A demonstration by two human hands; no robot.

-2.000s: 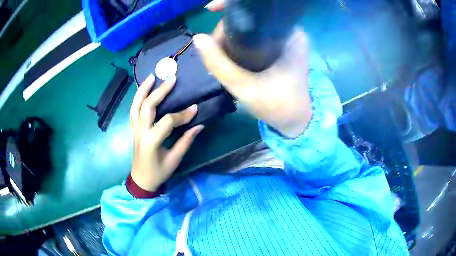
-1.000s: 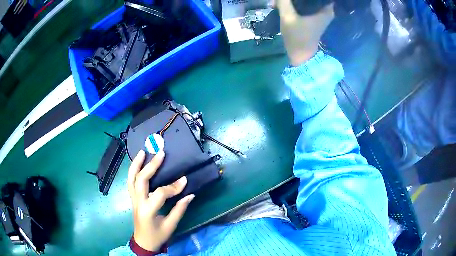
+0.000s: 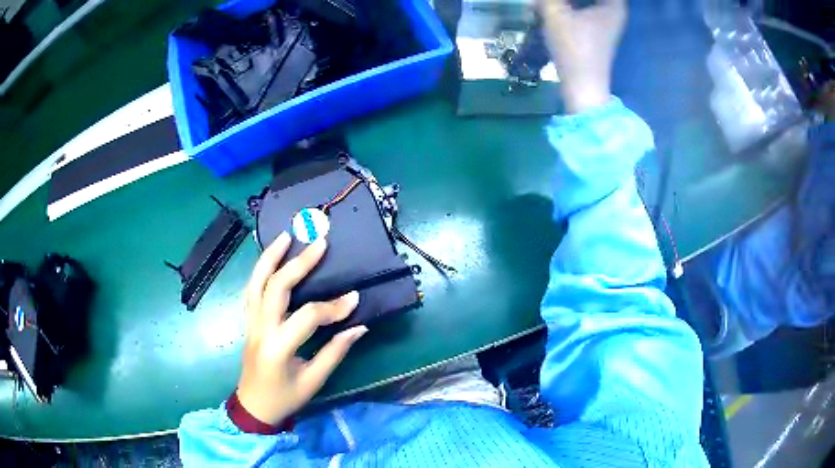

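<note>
The blower fan unit [image 3: 352, 238] lies flat on the green bench, with a round white-blue label, thin coloured wires and a dark lead at its right edge. My left hand [image 3: 288, 334] rests on its near left part, fingertips by the label and thumb at the near edge, holding it down. My right hand [image 3: 586, 41] is at the top edge, blurred and partly cut off, beside the screw feeder [image 3: 508, 96]. It grips a dark thing, mostly out of the picture, which matches the electric screwdriver seen earlier; its bit is not visible.
A narrow black plastic piece [image 3: 212, 256] lies left of the unit. A blue parts bin [image 3: 320, 105] full of black parts stands behind it. Another fan unit [image 3: 23, 320] lies far left. A black-and-white strip [image 3: 114, 164] lies behind. A person's blue sleeve [image 3: 764, 283] is at right.
My right hand has moved from above the unit, where it held the dark screwdriver, out to the feeder. My left hand has stayed on the unit. The view has shifted.
</note>
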